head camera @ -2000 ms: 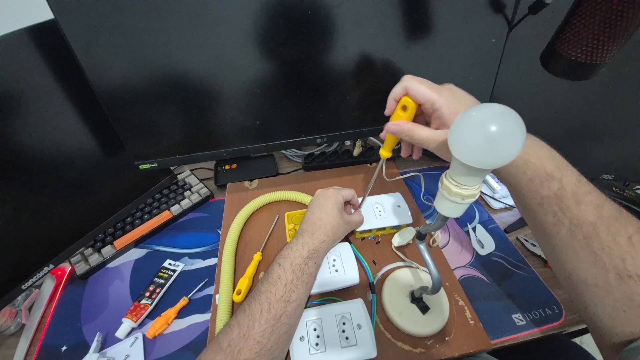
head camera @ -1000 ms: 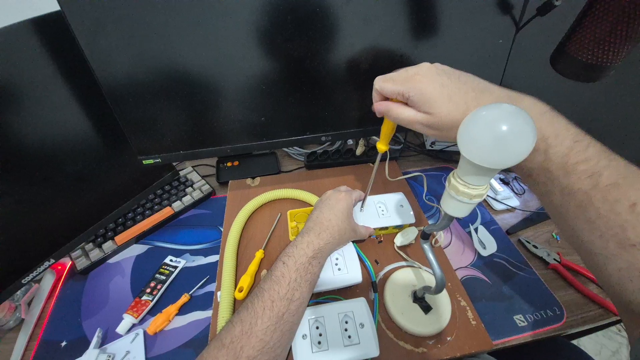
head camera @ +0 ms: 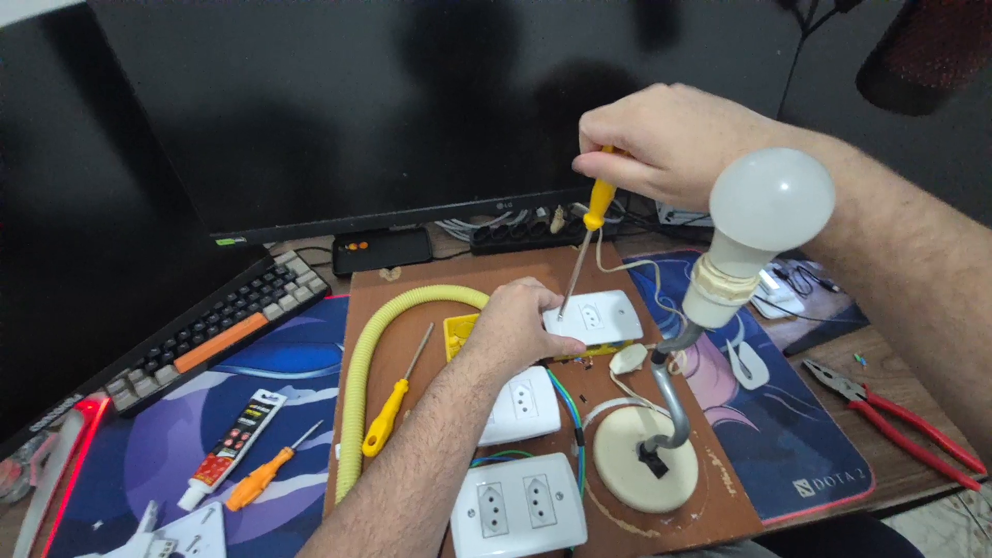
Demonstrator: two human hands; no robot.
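Observation:
My right hand [head camera: 651, 143] grips a yellow-handled screwdriver [head camera: 598, 205] from above, its shaft slanting down to the left end of a white socket cover plate [head camera: 593, 318]. That plate lies on a yellow electrical box [head camera: 597, 350] at the board's upper right. The fingers of my left hand [head camera: 527, 318] hold the plate's left end beside the screwdriver tip. Nearer me are a single-socket plate [head camera: 527, 403], partly behind my left forearm, and a double-socket plate [head camera: 519, 508]. A second yellow screwdriver [head camera: 385, 418] lies left of my forearm.
On the brown board [head camera: 697, 496] stand a light bulb [head camera: 771, 199] on a bent metal arm with a round base [head camera: 647, 473], and yellow corrugated conduit [head camera: 360, 380]. Around it lie red-handled pliers [head camera: 891, 418], an orange screwdriver [head camera: 262, 479], a tube [head camera: 232, 449] and a keyboard [head camera: 217, 333]. Monitors stand behind.
My right hand's grip on the screwdriver has turned since two seconds ago, its back now facing up over the handle. My left hand stays at the plate.

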